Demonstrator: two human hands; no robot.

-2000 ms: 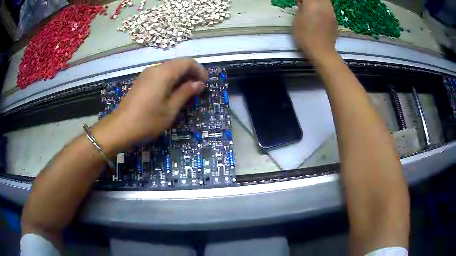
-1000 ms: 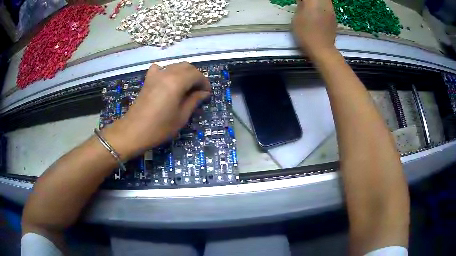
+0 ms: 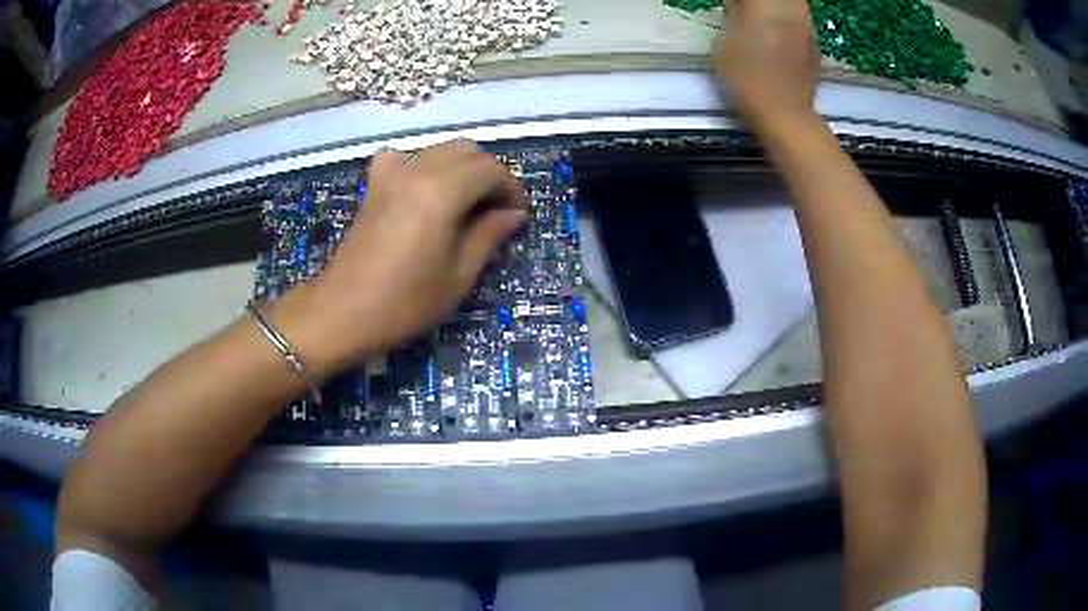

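A dark circuit board panel [image 3: 477, 370] with blue parts lies between the conveyor rails. My left hand [image 3: 436, 233] is over its upper middle, fingers curled with thumb and fingertips close together; whether a small part is between them cannot be told. My right hand [image 3: 770, 60] is at the heap of green components [image 3: 895, 42] beyond the far rail. Its fingertips are cut off by the top edge, so its grip is hidden. Heaps of white components [image 3: 430, 45] and red components [image 3: 143, 96] lie on the far shelf.
A black smartphone [image 3: 665, 263] lies on a white sheet [image 3: 764, 287] below rail level. The near rail [image 3: 501, 460] runs in front of the panel. A ribbed rod [image 3: 959, 251] and a silver bar [image 3: 1013, 281] are at right. Part of another board shows at the far right edge.
The panel has shifted slightly right along the rails, and my left hand has moved right with it. My right hand stays at the green heap. The view has shifted slightly.
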